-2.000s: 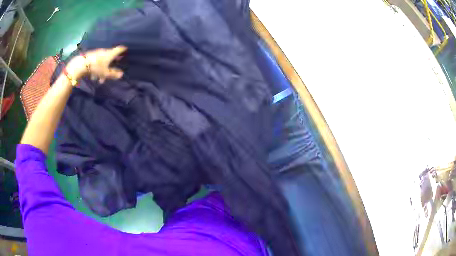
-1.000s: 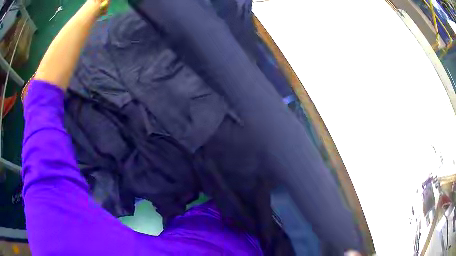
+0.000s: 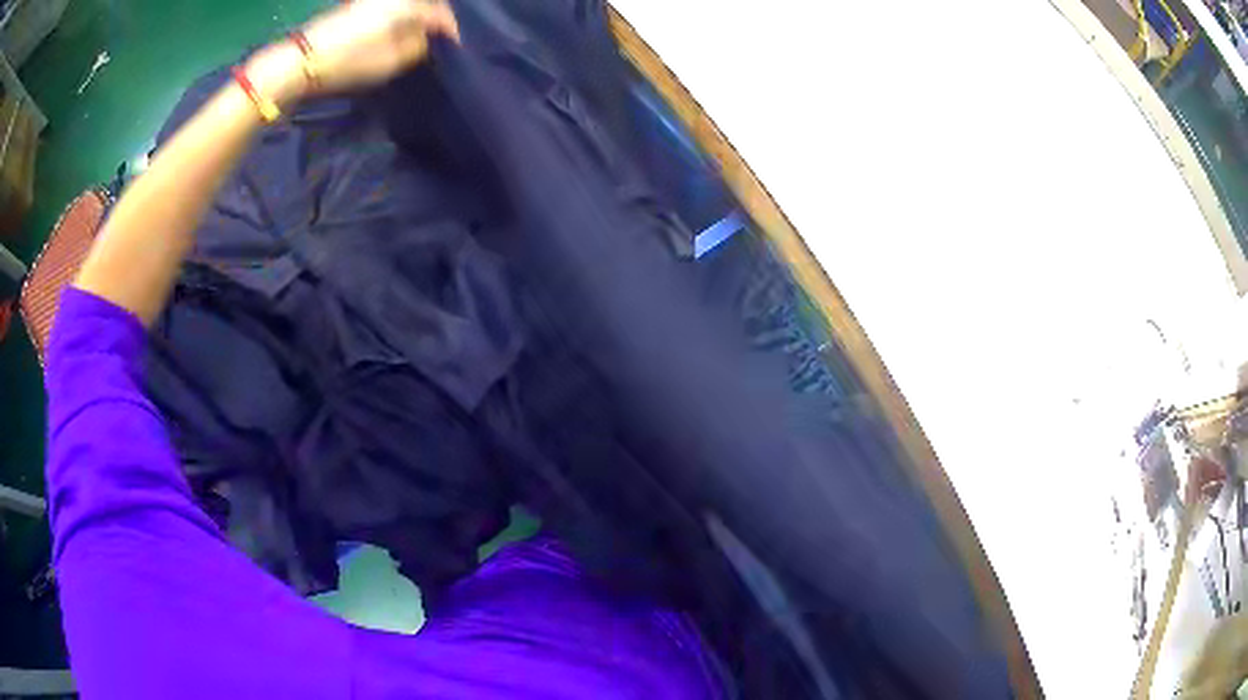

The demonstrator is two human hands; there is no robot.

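Note:
A long dark navy panel (image 3: 643,315) runs blurred from the upper middle down to the lower right, over my lap and beside the table edge. My left hand (image 3: 390,44) is at the top, with its fingertips closed on the upper end of this panel. A crumpled dark garment bundle (image 3: 315,274) lies under my left arm and across my lap. My right hand does not show; the lower end of the panel is cut off by the bottom edge.
The white table (image 3: 931,205) with its brown wooden edge is on the right. Blurred machine parts (image 3: 1204,472) and a tan strip (image 3: 1166,602) show at lower right, above an unclear tan shape in the corner. A red woven surface (image 3: 62,260) and green floor (image 3: 103,116) are on the left.
My left hand was open over the cloth, then went beyond the top edge; it is now back in view, gripping the panel. The fingertip at the bottom edge has gone from view.

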